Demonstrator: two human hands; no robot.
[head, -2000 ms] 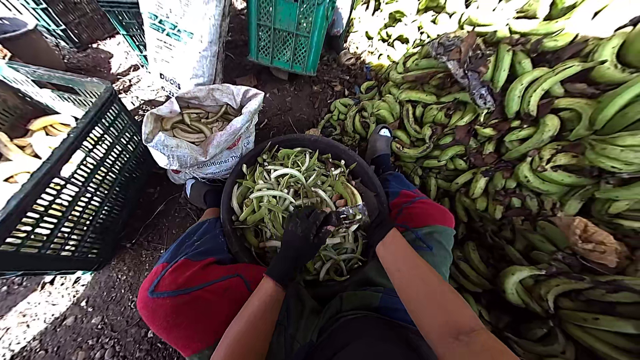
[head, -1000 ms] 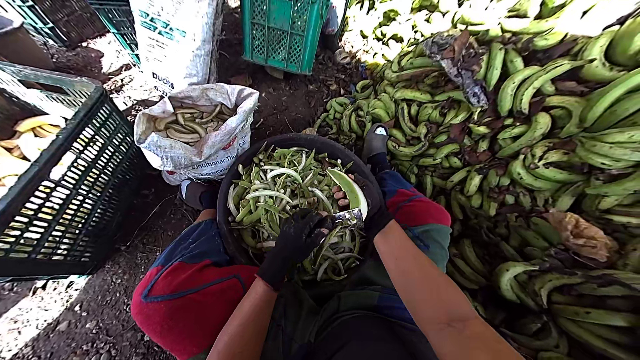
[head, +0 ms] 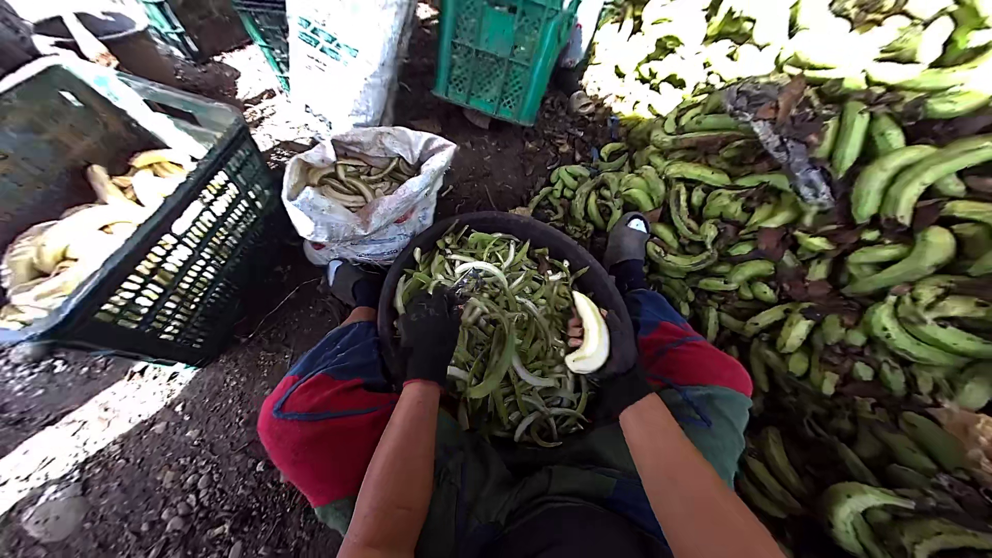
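Observation:
Between my legs sits a round dark basin [head: 399, 267] heaped with green banana peel strips [head: 515, 325]. My right hand [head: 612, 368], in a dark glove with bare fingertips, holds a peeled pale banana [head: 590, 335] upright over the basin's right side. My left hand [head: 430, 329], in a black glove, is at the left side of the peels. Its fingers are dark against the heap, near something small and shiny that may be a blade; whether it grips this is unclear.
An open white sack [head: 376, 225] of peeled bananas stands behind the basin. At left is a dark crate [head: 209, 271] with peeled bananas. Green bananas [head: 728, 256] cover the ground at right. A green crate [head: 496, 58] and a tall white sack [head: 341, 70] stand farther back.
The banana by my right hand showed green skin one second ago and is now pale and peeled. My left hand has moved left, away from my right hand.

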